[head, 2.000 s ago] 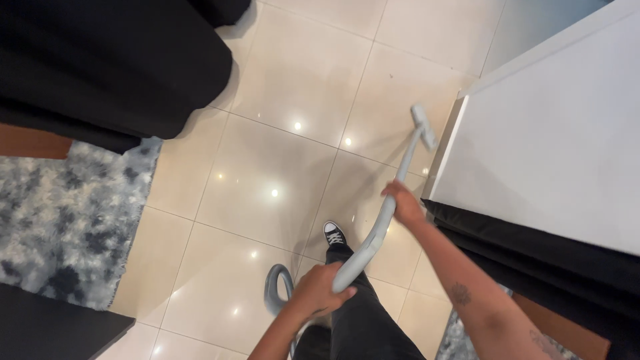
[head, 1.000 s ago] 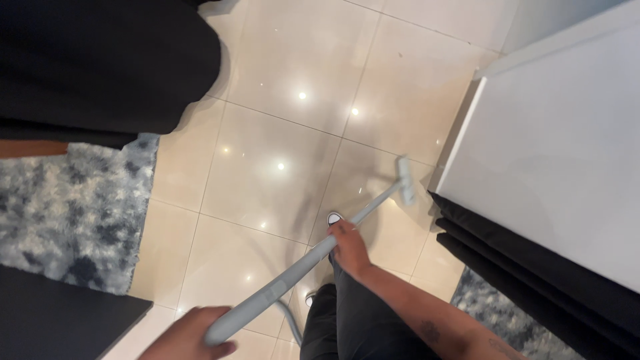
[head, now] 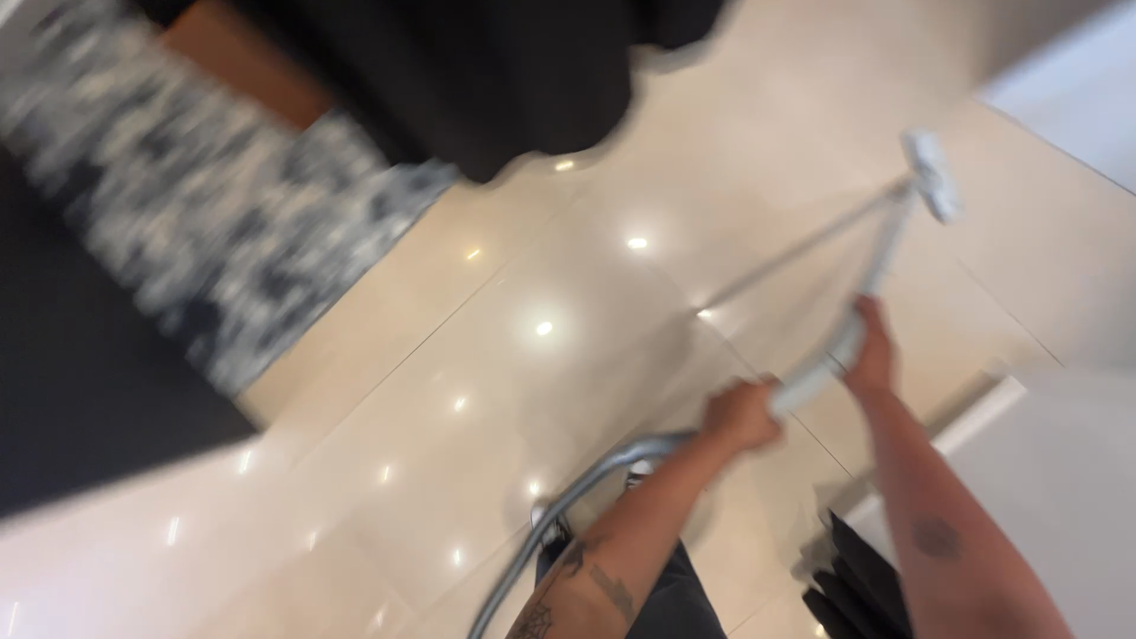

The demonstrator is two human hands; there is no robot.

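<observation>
A grey vacuum cleaner wand (head: 803, 382) slants up and right over the tiles, with both my hands wrapped around it. My left hand (head: 744, 415) grips its lower end, where the grey hose (head: 577, 493) curves down to the bottom edge. Farther up the wand, my right hand (head: 871, 348) is closed on it. The pale floor head (head: 932, 176) is at the wand's far end at upper right, blurred; whether it touches the floor I cannot tell.
Glossy beige floor tiles (head: 497, 373) lie beneath. Black cloth (head: 532, 80) hangs at the top, beside a grey mottled rug (head: 266, 257) at upper left. A white panel or tabletop (head: 1056, 461) stands at right, with black cloth (head: 856, 577) below. My shoes are partly hidden under my left arm.
Both hands have stayed on the wand while it has swung to a steeper slant, its floor head farther from my feet. The view has turned strongly.
</observation>
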